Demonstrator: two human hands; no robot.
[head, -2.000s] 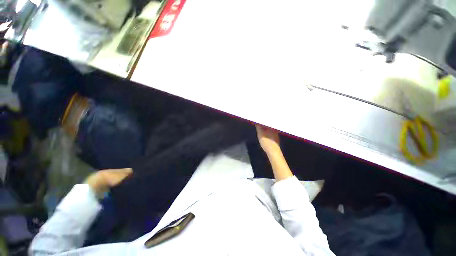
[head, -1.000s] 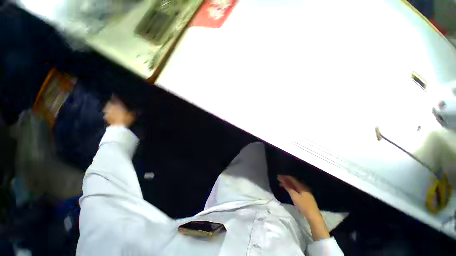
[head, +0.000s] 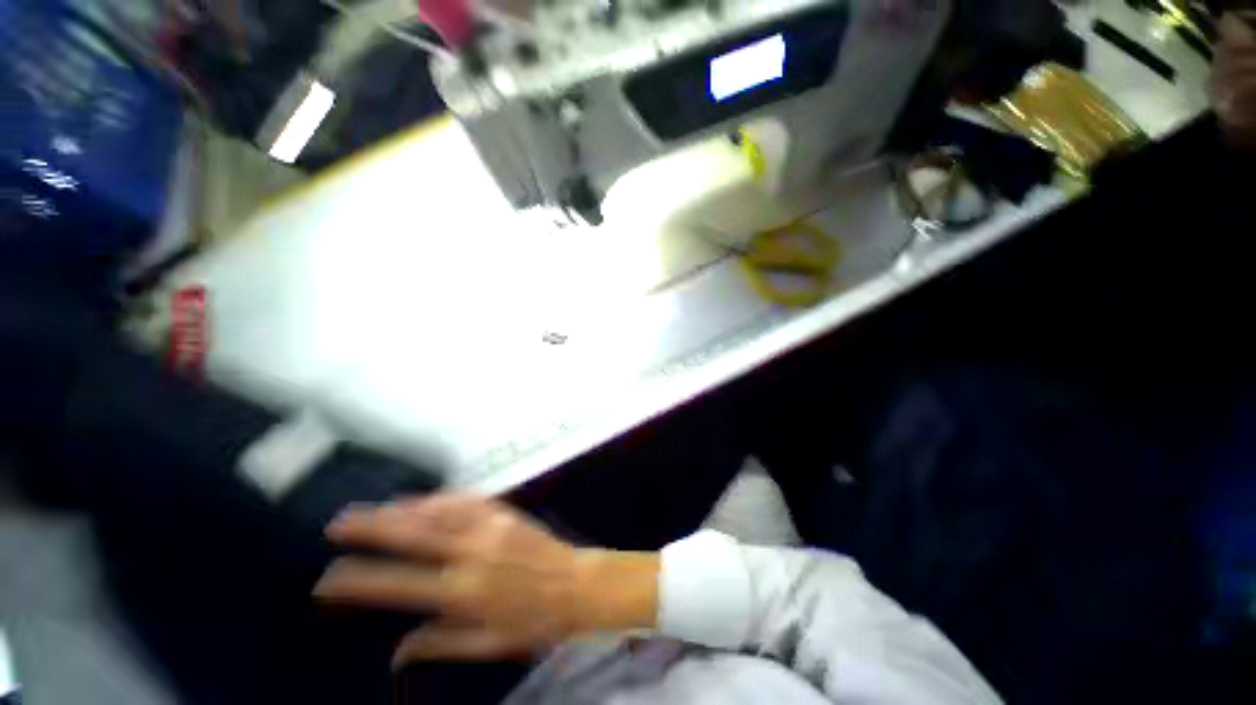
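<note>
A dark garment, blurred, lies over the left end of the white machine table and hangs down at the lower left. A small white label or patch shows on it. My right hand reaches left over the garment, blurred, with its fingers spread and no clear grip visible. My left hand is not in view. The sewing machine stands at the back, its needle area above bare white table. Yellow-handled scissors lie right of the needle, blades toward it.
A pink thread cone shows at the top. A shiny gold bundle and a small round dish-like item lie farther right. Part of another person shows at the right edge. Dark cloth hangs below the table edge.
The view has swung, bringing the machine head into view. The garment now covers the table's left end. My right hand has moved onto it, and my left hand has left the picture.
</note>
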